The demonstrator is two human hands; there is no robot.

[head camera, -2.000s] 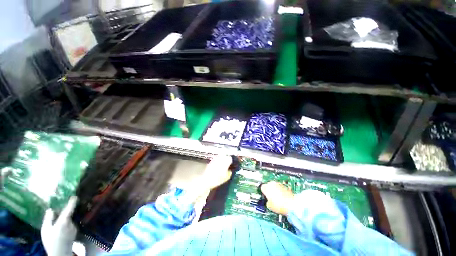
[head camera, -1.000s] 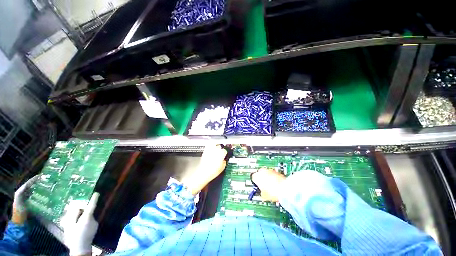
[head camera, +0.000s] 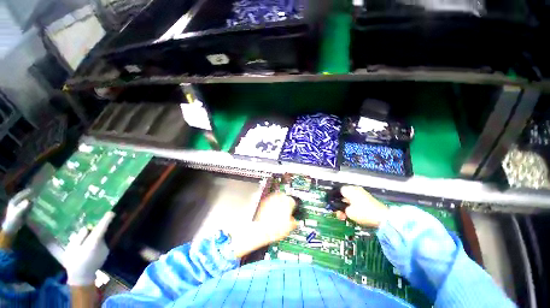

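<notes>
A green circuit board (head camera: 362, 252) lies in a dark carrier in front of me. My left hand (head camera: 276, 218) is over the board's left part, its black-covered fingertips low over the surface. My right hand (head camera: 359, 206) is over the board's upper middle, its black-covered fingertips together near a small dark blue part. Whether either hand holds a part is hidden by the fingers. Blue-violet capacitors (head camera: 313, 238) stick up from the board between and below my hands.
Behind the silver rail (head camera: 253, 163) stand bins of white parts (head camera: 263, 141), blue-violet capacitors (head camera: 312, 139) and small blue parts (head camera: 374, 157). At the left, a person's white-gloved hands hold another green board (head camera: 90, 189) over a carrier. Black totes (head camera: 265, 51) are above.
My left hand has moved right and down onto the board. My right hand has moved right and slightly up, uncovering the blue-violet capacitors. The other person's board has shifted and turned.
</notes>
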